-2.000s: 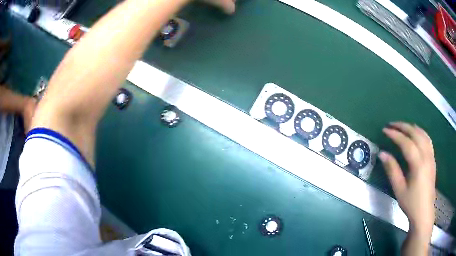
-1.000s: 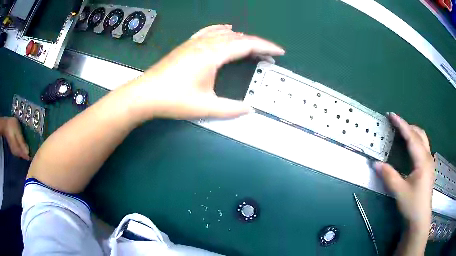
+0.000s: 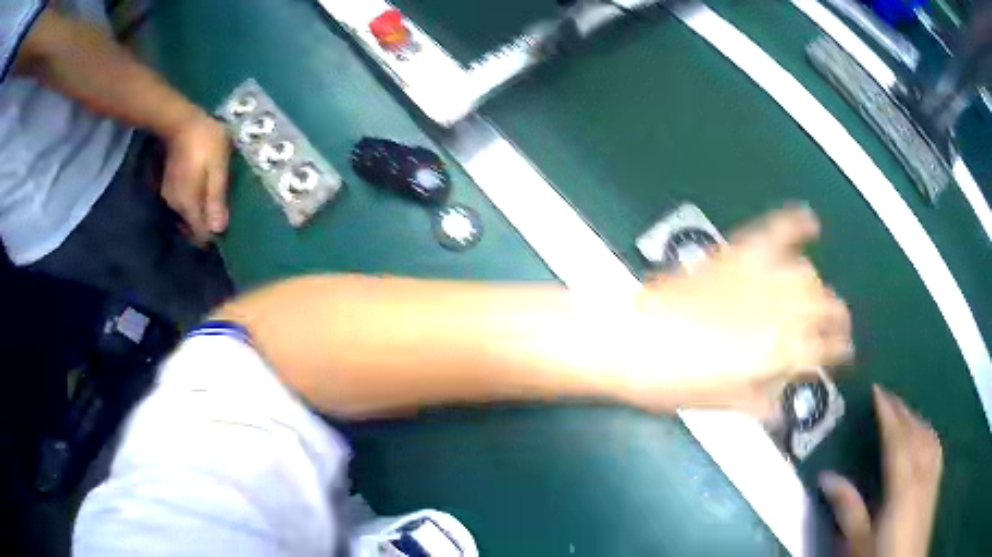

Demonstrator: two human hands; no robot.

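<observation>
A four-position plate lies on the green belt by the metal rail, with a black round insert seated at its near end and another dark ring at its far end. My left hand is blurred and covers the middle of the plate; I cannot tell whether its fingers hold it. My right hand is at the lower right, just beyond the plate's near end, with thumb and fingers apart and nothing between them.
A coworker's hand is beside a plate with four round seats at upper left. Stacked black inserts and a loose insert lie near the metal rail. A red emergency stop button sits on the machine frame.
The view has turned left. The perforated plate face between my hands is no longer seen; a plate with black inserts is there. My left hand has moved over its middle.
</observation>
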